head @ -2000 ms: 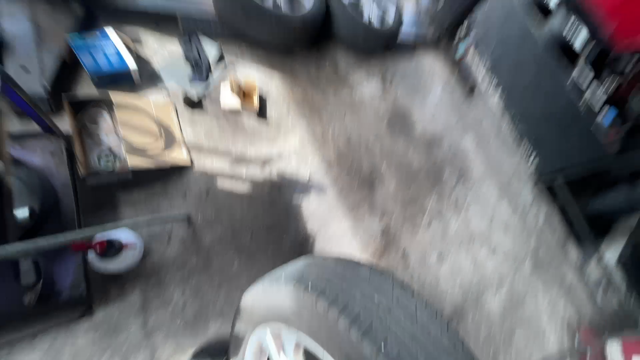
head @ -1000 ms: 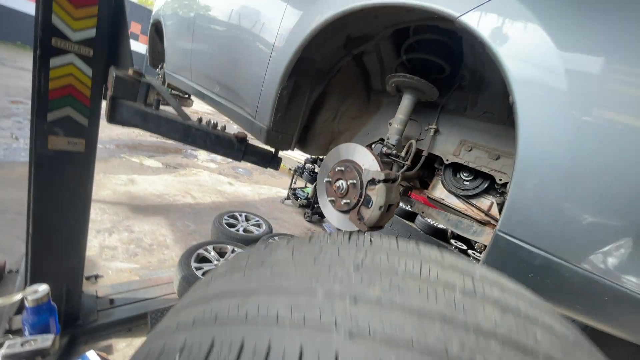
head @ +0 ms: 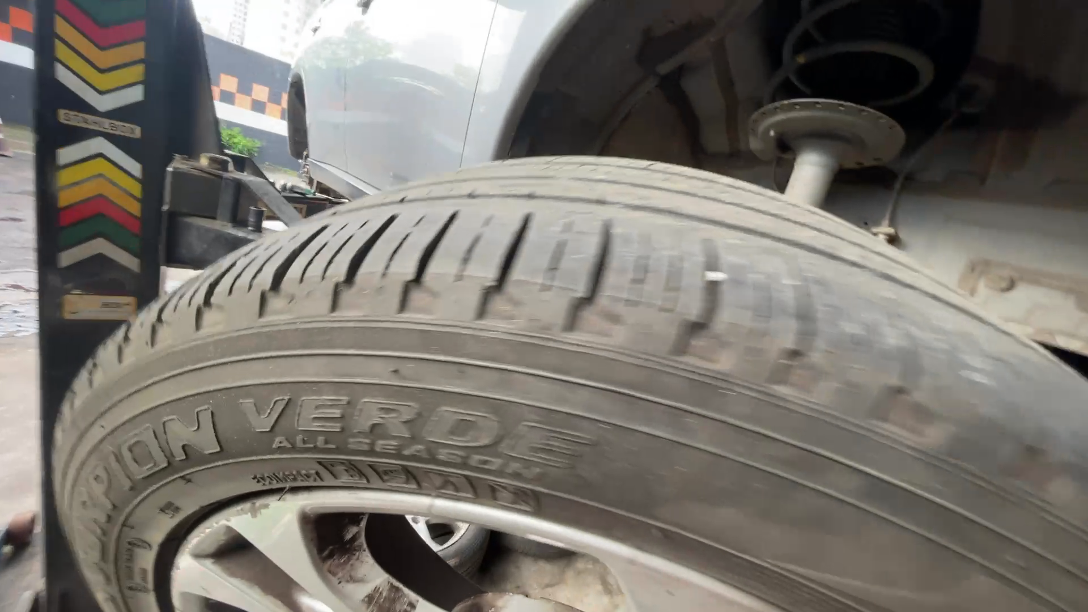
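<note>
A large black tyre on a silver alloy rim fills most of the head view, close to the camera. Its sidewall bears raised lettering. Neither my left hand nor my right hand is in view. Behind the tyre is the open wheel arch of a silver-grey car, with a strut and its round spring seat and a coil spring above. The brake disc is not visible; the tyre covers the lower part of the arch.
On the left stands a dark lift post with coloured chevrons, its arm reaching toward the car body. Another wheel shows through the rim's spokes. A wall with orange checks lies farther back.
The tyre has come up larger in the view, and its sidewall and rim now show. It now covers the brake disc seen a second ago. The view swung up from the floor before that.
</note>
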